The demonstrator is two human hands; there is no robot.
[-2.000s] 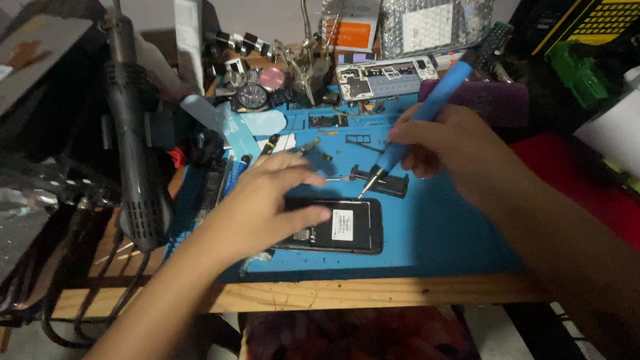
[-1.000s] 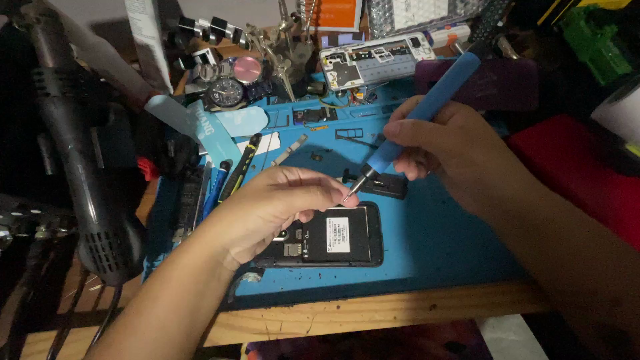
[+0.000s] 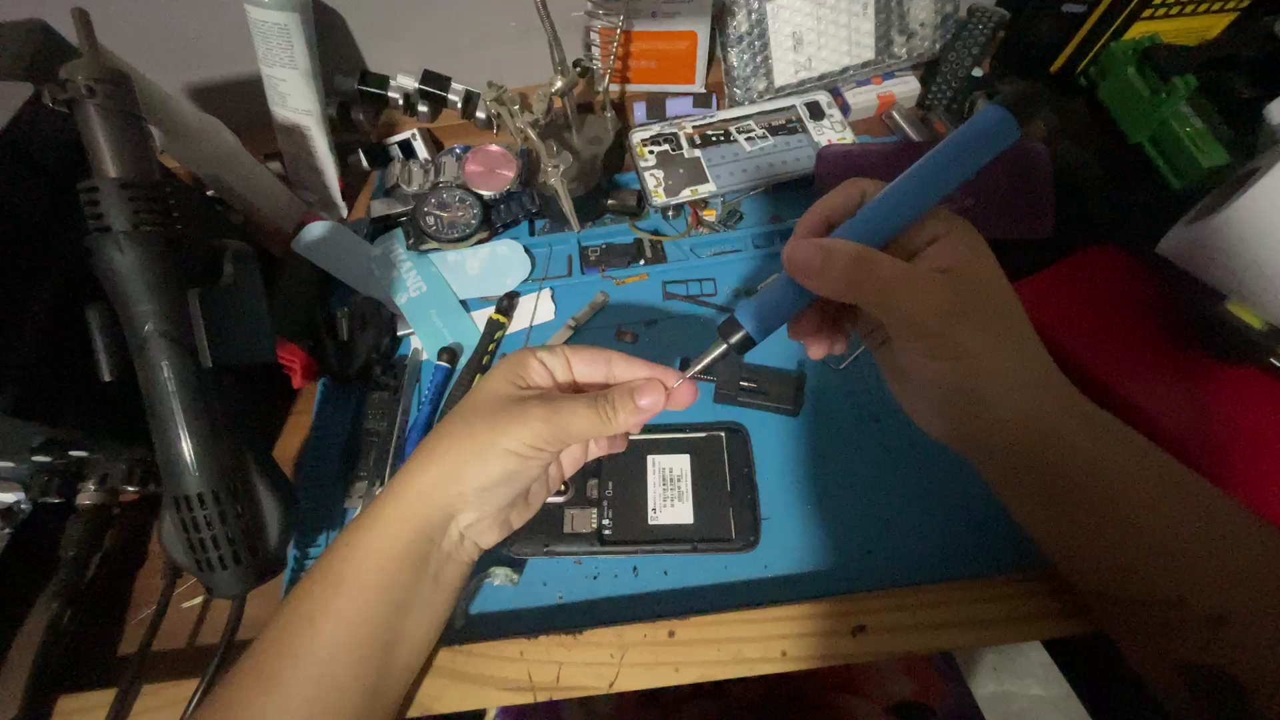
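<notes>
My right hand [image 3: 890, 280] holds a blue-handled soldering iron [image 3: 860, 230], its metal tip slanting down to the left. The thumb and index fingertip of my left hand [image 3: 560, 410] meet at that tip; whether a small part is pinched there I cannot tell. Below them a black phone without its back cover [image 3: 742, 490] lies on a blue silicone work mat [image 3: 860, 520], its left part hidden by my left hand. A black plastic piece [image 3: 760, 388] rests on the mat just beyond the phone.
A hot air gun [image 3: 160, 350] stands at the left. Tweezers and blue-handled tools [image 3: 430, 400] lie left of my left hand. Behind are wristwatches [image 3: 450, 215], a helping-hands stand [image 3: 560, 170] and an opened white phone frame [image 3: 740, 145]. Red cloth [image 3: 1150, 370] lies at the right.
My left hand has risen off the phone, and its thumb and index finger have come together at the tool's tip. The tool remains in my right hand.
</notes>
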